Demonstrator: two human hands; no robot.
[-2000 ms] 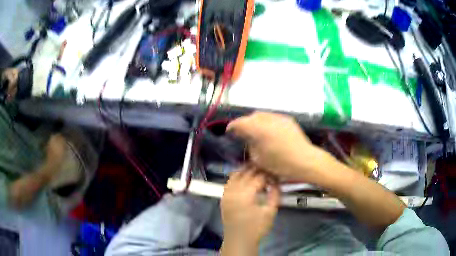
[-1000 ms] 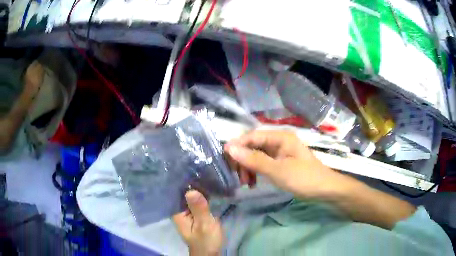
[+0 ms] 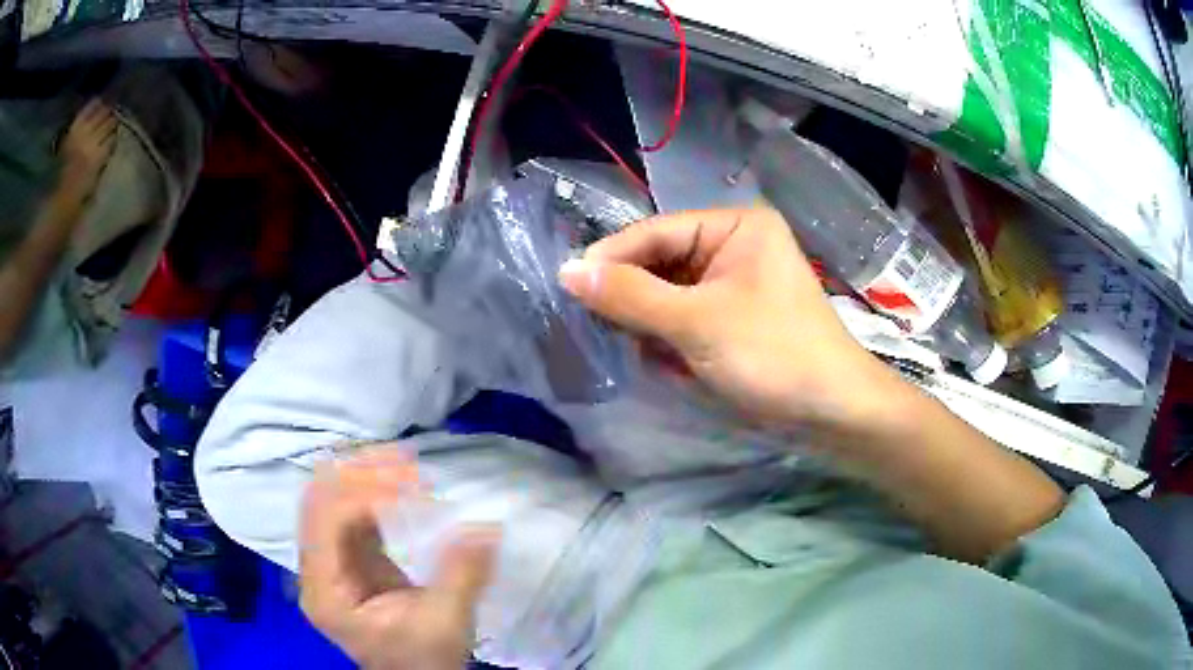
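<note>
A crinkled clear plastic bag point(image 3: 504, 295) hangs over my lap. My right hand point(image 3: 733, 314) pinches it near its upper right edge between thumb and fingers. My left hand point(image 3: 393, 563) is blurred, below and left of the bag, with thumb and fingers apart and nothing seen in it. The bag's contents cannot be made out.
An open bench drawer point(image 3: 1034, 425) holds plastic bottles point(image 3: 903, 268) and papers. The bench edge with green tape point(image 3: 1007, 92) runs above. Red and black leads hang at the upper left. A blue crate point(image 3: 249, 628) with headphones on its rim stands lower left. Another person's arm is at left.
My left hand has let go of the bag and moved down and left. My right hand has raised the bag, which now hangs crumpled instead of lying flat.
</note>
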